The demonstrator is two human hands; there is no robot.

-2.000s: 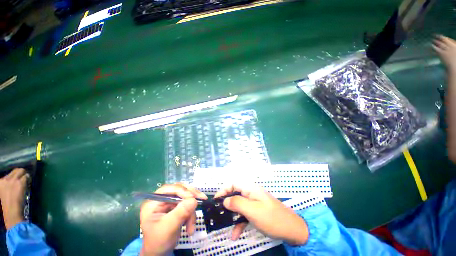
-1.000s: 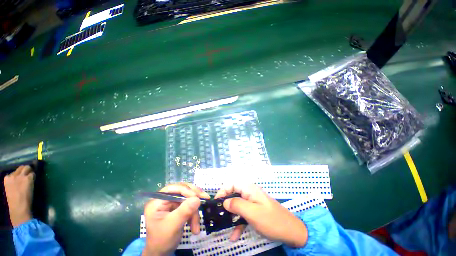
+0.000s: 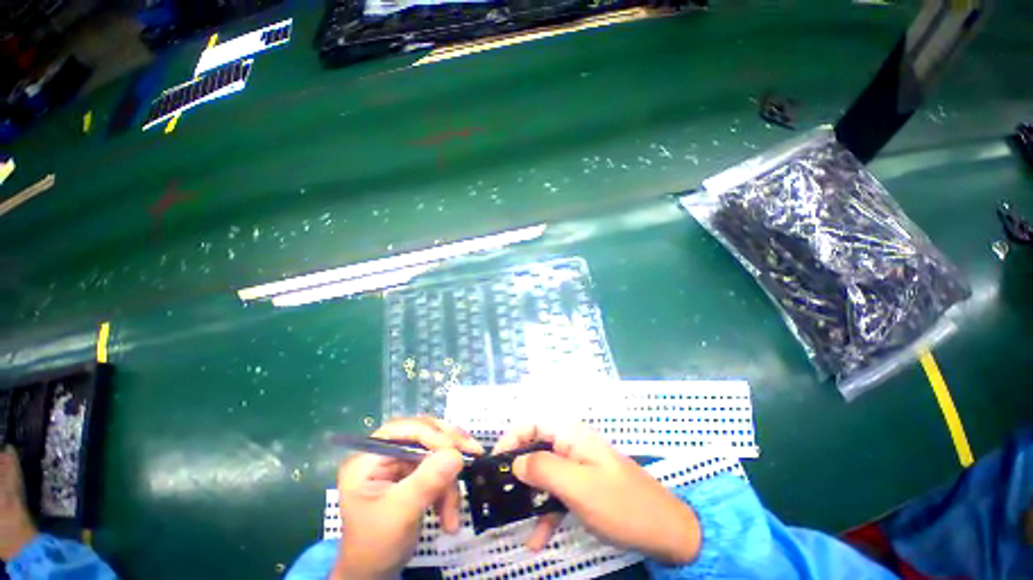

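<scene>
My left hand [image 3: 397,487] holds dark tweezers [image 3: 380,449] like a pen, their tip at the upper left edge of a black plastic housing [image 3: 506,494]. My right hand [image 3: 600,487] grips the housing by its right side, thumb on top. The housing shows small openings and a yellowish ring near its top. White dot sheets [image 3: 680,414] with rows of small dark dots overlap under and beyond my hands. A clear blister tray [image 3: 464,323] lies behind them, with tiny gold-coloured parts [image 3: 433,372] on its lower left.
A clear bag of black parts [image 3: 833,255] lies at right, beside yellow tape [image 3: 947,408]. Two white strips [image 3: 391,263] lie beyond the tray. A black parts tray [image 3: 68,448] and a neighbour's hand [image 3: 11,504] are at left. Small black parts [image 3: 777,110] lie beyond the bag. Black trays [image 3: 476,25] are stacked across.
The neighbour's hand at left has drawn back, uncovering the black parts tray. Another person's arm at right has left the picture, and small black parts now lie beyond the bag. My hands keep nearly the same pose.
</scene>
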